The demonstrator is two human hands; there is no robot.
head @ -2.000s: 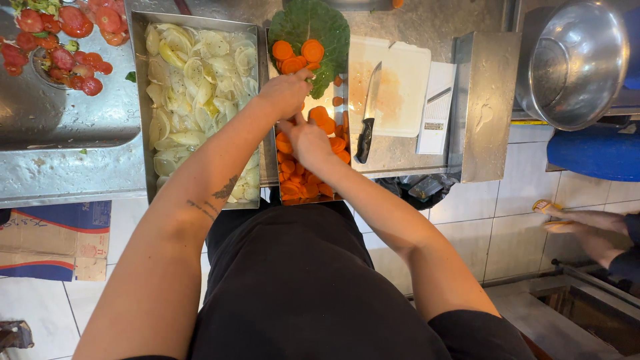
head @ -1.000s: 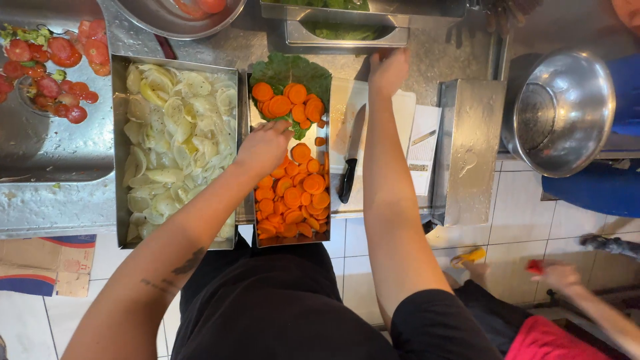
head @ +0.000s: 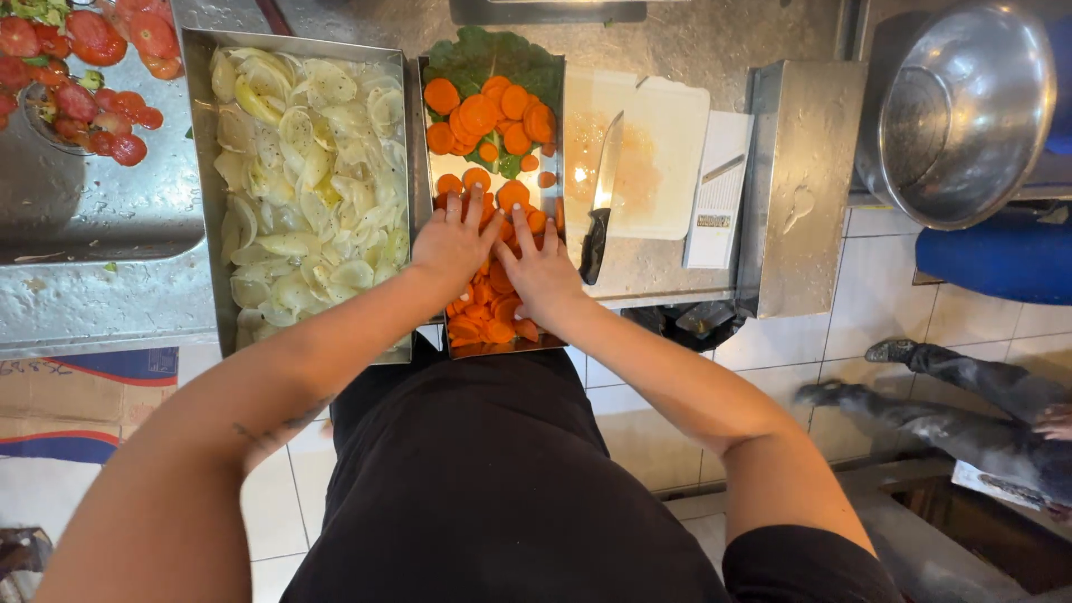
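Note:
Both my hands rest on orange carrot slices (head: 494, 322) in a narrow metal tray (head: 559, 167). My left hand (head: 456, 243) lies with fingers spread on the slices at the tray's left side; my right hand (head: 536, 268) is spread beside it at the right side. Beyond my fingers, more carrot slices lie on a green leaf (head: 494, 63) at the tray's far end, with bare metal partly showing between. To the left stands a larger metal tray (head: 409, 167) of sliced onion (head: 310, 176). A kitchen knife (head: 601, 201) lies right of the carrots, its blade on a white cutting board (head: 662, 159).
A white mandoline slicer (head: 718, 193) lies beside a metal box (head: 796, 193). A large steel bowl (head: 963, 117) stands at the far right. Tomato pieces (head: 109, 126) lie in the sink (head: 109, 209) at left. A person's legs (head: 955, 410) show at lower right.
My right hand has come back from beyond the cutting board onto the carrots. My left hand has moved nearer me, from by the leaf. The metal containers at the top are now mostly out of view.

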